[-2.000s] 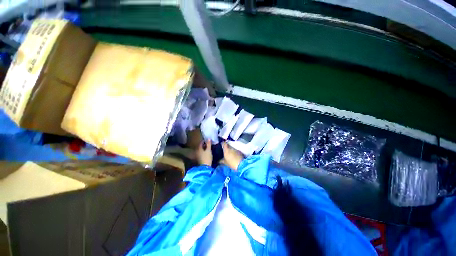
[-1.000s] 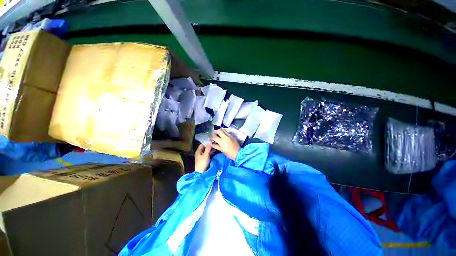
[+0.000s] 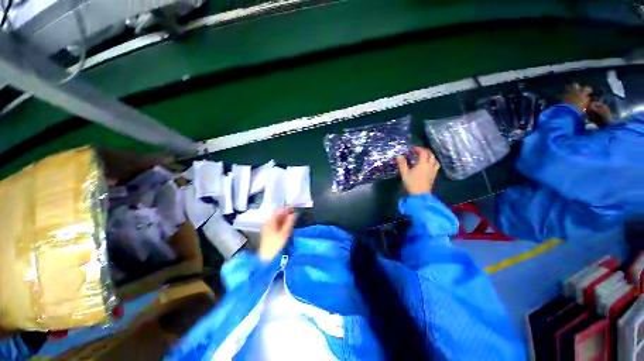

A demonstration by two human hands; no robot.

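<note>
White packets lie fanned on the dark green bench, and more packets fill the open carton at the left. My left hand is at the front edge of the fanned packets, fingers bent; whether it holds one is unclear. My right hand is at the right end of the glittering dark heap of small pieces on clear plastic. Its fingertips touch or hover over the heap; any piece in them is too small to see.
A clear bagged stack lies right of the heap, with dark bagged items beyond. A person in a blue smock works at the right. Red, white and dark boxes stand lower right. A grey post rises at the upper left.
My right hand has moved right, away from my left hand, to the glittering heap. My hands were together by the packets before. The view has turned right, showing the neighbour's hands.
</note>
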